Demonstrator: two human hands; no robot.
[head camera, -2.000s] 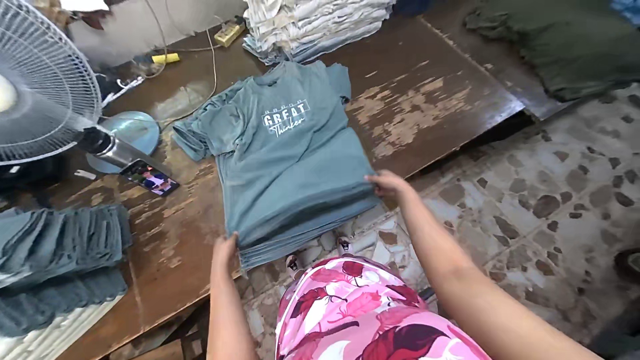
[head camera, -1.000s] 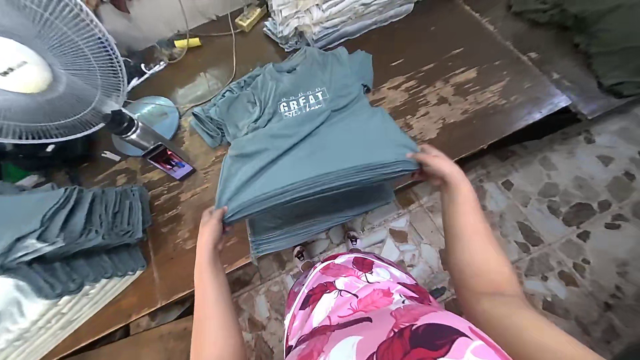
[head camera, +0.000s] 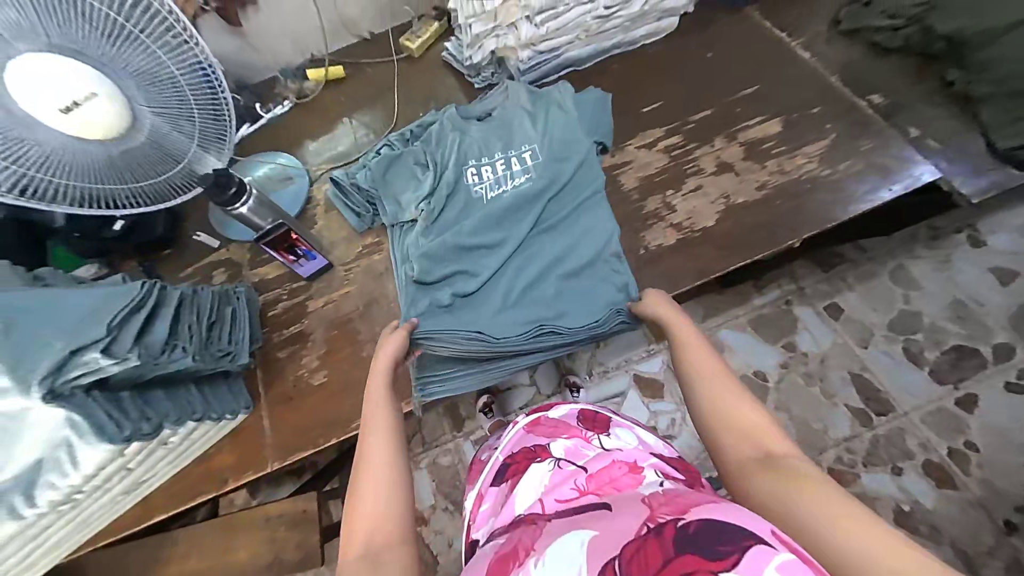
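Observation:
A stack of teal short-sleeved T-shirts (head camera: 512, 248) lies on a worn wooden table, collars toward the back and hems at the front edge. The top shirt bears a white print on its chest. My left hand (head camera: 394, 346) grips the left hem corner of several upper layers. At the right hem corner, my right hand (head camera: 654, 309) pinches the same layers. Below them, more shirt layers hang a little past the table's edge. The fingertips are partly hidden by the cloth.
On the left stand a fan (head camera: 96, 104), a metal bottle (head camera: 248, 204) with a phone (head camera: 293, 250) against it, and folded teal garments (head camera: 152, 344). A pile of pale cloth (head camera: 560, 36) sits behind the shirts. Dark cloth (head camera: 952, 64) lies at the back right.
The hem layers were stretched wide and lifted between my hands one second ago; now they lie lower and slacker, and my hands are closer together. Both hands still hold the corners.

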